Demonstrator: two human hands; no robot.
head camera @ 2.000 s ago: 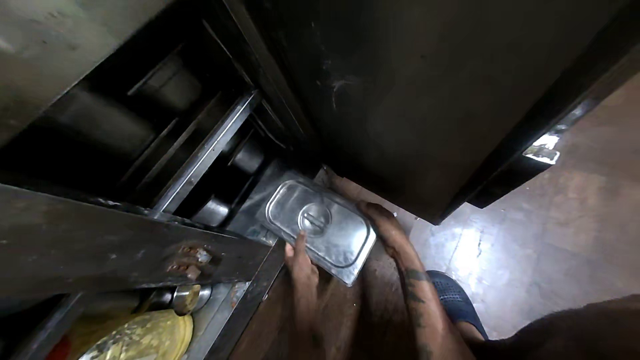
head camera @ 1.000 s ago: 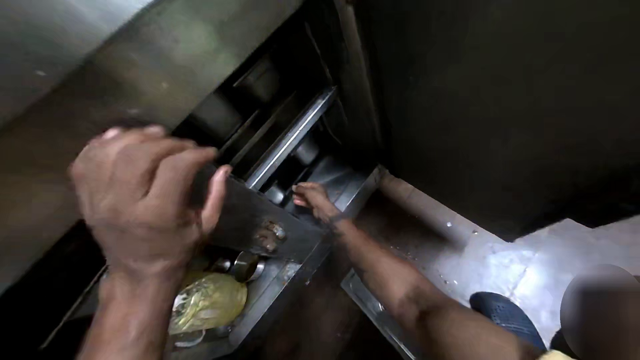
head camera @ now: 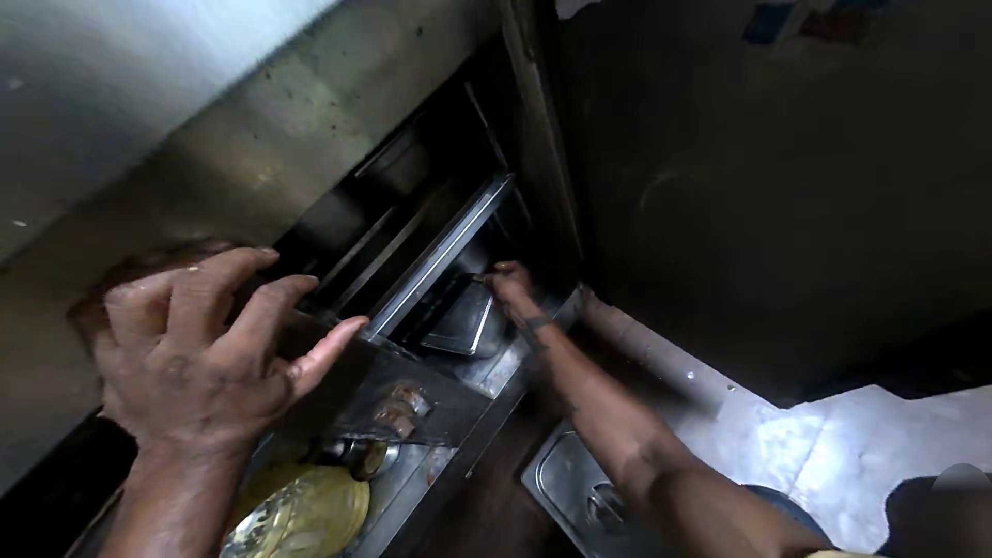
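My left hand point(head camera: 198, 341), fingers apart and holding nothing, is raised at the left against the metal cabinet front. My right hand point(head camera: 511, 287) reaches into the lower cabinet compartment, its fingers at the near edge of a metal pan point(head camera: 461, 318); the fingertips are partly hidden in shadow, so the grip is unclear. Below my right forearm lies a lidded rectangular steel pan point(head camera: 570, 473), partly covered by the arm. A metal shelf edge point(head camera: 442, 256) runs above the right hand.
A yellow container point(head camera: 318, 508) and small metal cups point(head camera: 372, 457) sit in the lower left compartment. Further pans point(head camera: 395, 163) stand on the dark upper shelf. A large dark door panel point(head camera: 736, 194) stands at the right, above the tiled floor point(head camera: 806, 442).
The lidded pan, held in both hands two seconds ago, now lies low beside the cabinet. My left hand has gone up to the cabinet front, and my right hand into the compartment.
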